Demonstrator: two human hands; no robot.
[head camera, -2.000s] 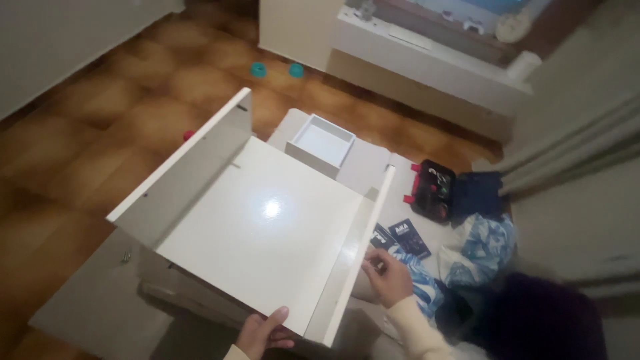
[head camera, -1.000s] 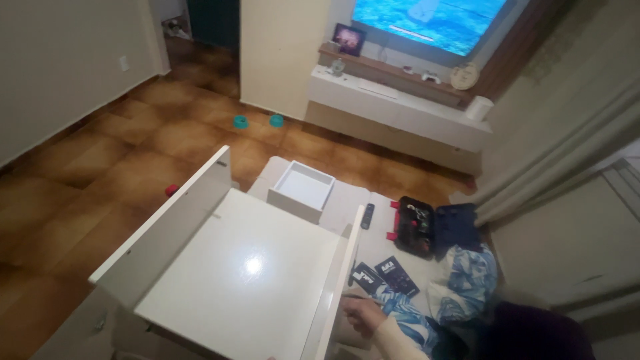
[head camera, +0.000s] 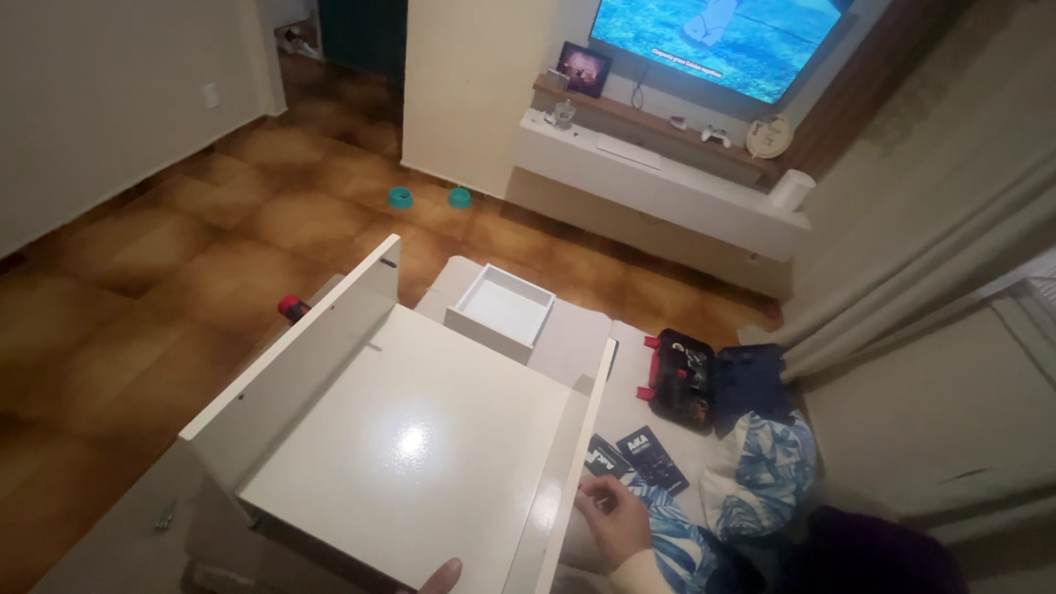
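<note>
A white furniture carcass of glossy panels (head camera: 355, 462) lies before me, with one side panel rising at the left and another at the right. My left hand (head camera: 441, 577) is at its near edge; only a fingertip or thumb shows above the panel, the rest is out of frame. Against the outer face of the right side panel (head camera: 582, 462) is my right hand (head camera: 615, 516), fingers curled close together; whether a small part is between them cannot be told. Beyond the carcass stands a small white drawer (head camera: 507, 305) on the beige cushion.
An open black and red tool case (head camera: 681, 379), dark booklets (head camera: 652, 458) and leaf-patterned fabric (head camera: 759, 474) lie at the right. A red-tipped tool (head camera: 290, 308) shows behind the left panel. Small metal parts (head camera: 165, 516) lie at lower left. Teal bowls (head camera: 400, 198) stand on the tiled floor.
The view has tilted up, bringing the television in. My left hand, earlier gripping the near edge of the carcass, shows only a digit now. My right hand remains by the right panel.
</note>
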